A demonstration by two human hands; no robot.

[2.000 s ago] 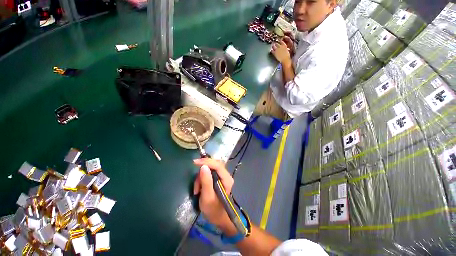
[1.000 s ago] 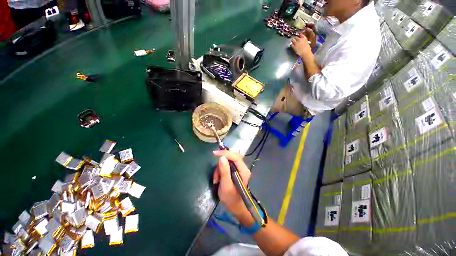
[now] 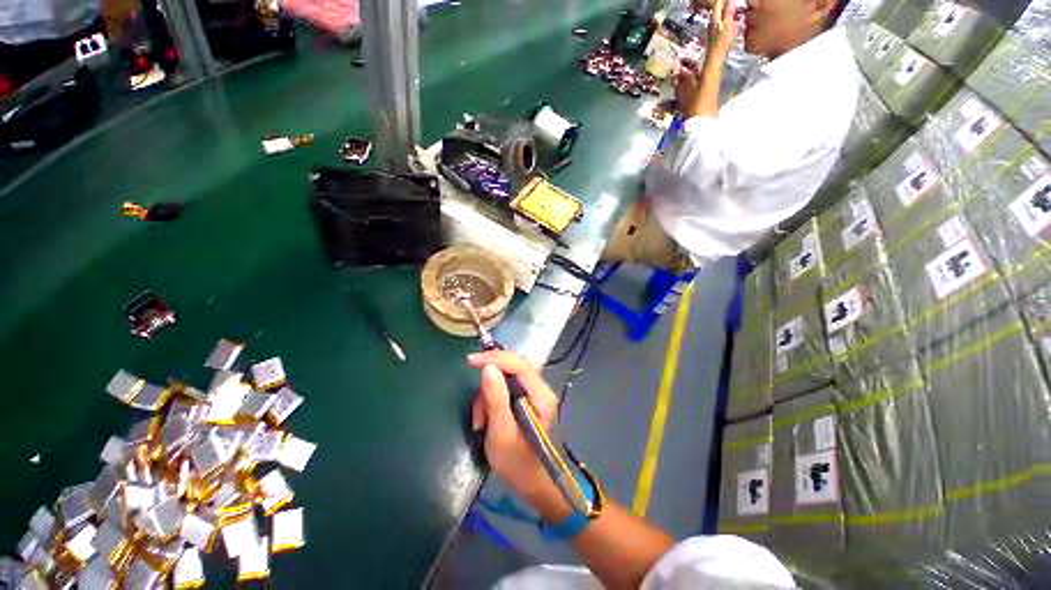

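Observation:
My right hand [image 3: 515, 421] holds a soldering iron [image 3: 539, 436] like a pen, its cord running back past a blue wrist band. The iron's metal tip is inside the round tan tip-cleaning dish [image 3: 438, 309] near the bench edge. A loose pile of flat silver-white pouch batteries [image 3: 190, 461] with amber edges lies at the lower left. A small dark device housing [image 3: 150, 314] lies just above the pile. A thin dark tool [image 3: 393, 343] lies left of the dish. My left hand is out of the picture.
A black box [image 3: 378, 219] stands behind the dish by a metal post [image 3: 392, 87]. A pale box [image 3: 490, 234] with a yellow square [image 3: 546, 205] and cables is beside it. A seated person in white [image 3: 761, 150] is at the upper right. Wrapped cartons [image 3: 899, 334] stand at right.
The view has shifted. The iron's tip remains in the dish. The seated person has raised a hand toward the face.

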